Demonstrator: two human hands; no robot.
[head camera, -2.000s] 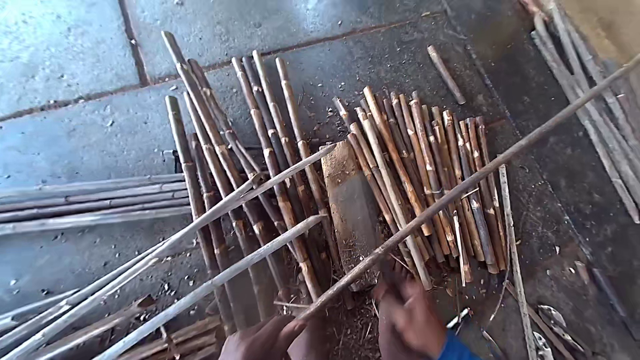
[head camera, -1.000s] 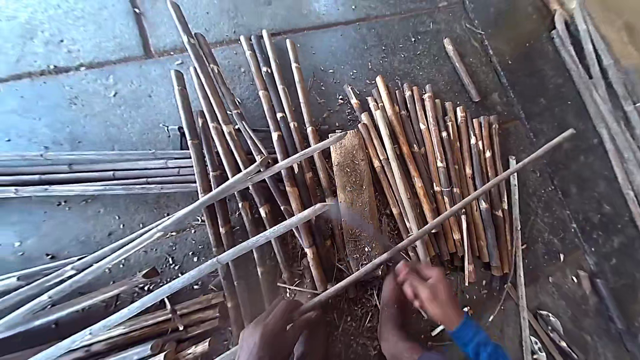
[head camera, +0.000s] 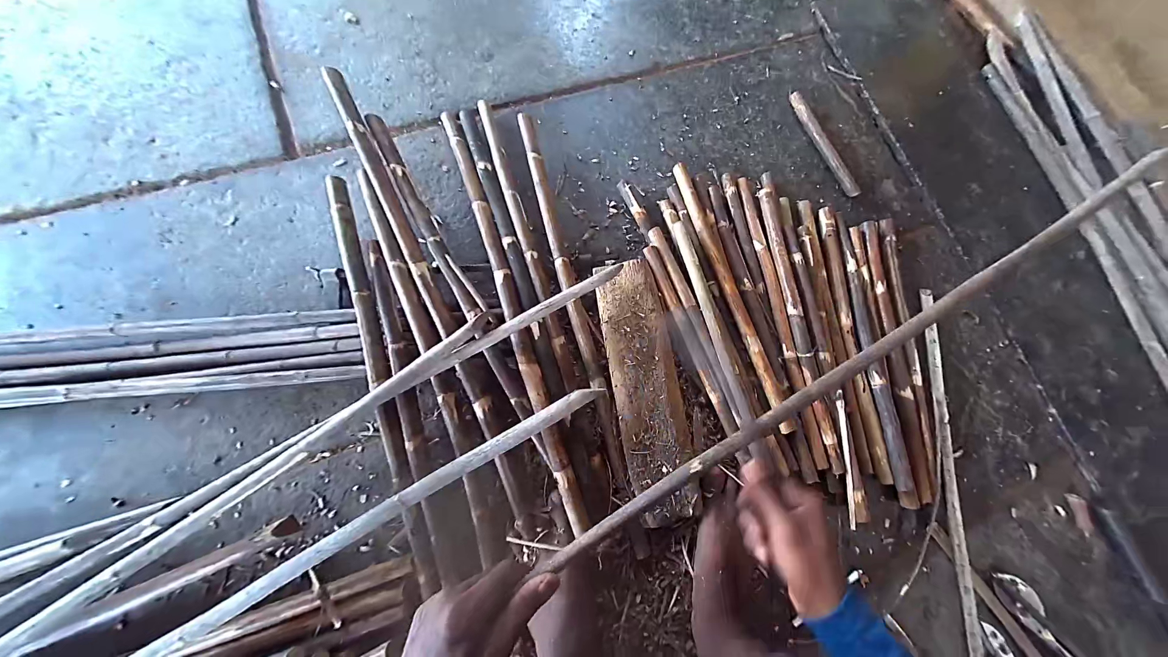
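My left hand grips the near end of a long thin wooden pole, which slants up to the right edge of the view. My right hand is closed around the handle of a tool whose blurred blade points up and away, next to the pole; its exact kind cannot be told. Between my feet and beyond them lies a flat wooden block strewn with shavings. Short cane pieces lie side by side to the block's right. Longer cane pieces lie to its left.
Pale poles with slanted ends cross the lower left. Long canes lie on the stone floor at the left, and more poles at the upper right. One short stick lies apart. My bare feet flank scattered shavings.
The held pole's far end was inside the view a second ago and now reaches the right edge. The blade in my right hand has swung from over the block to over the short canes.
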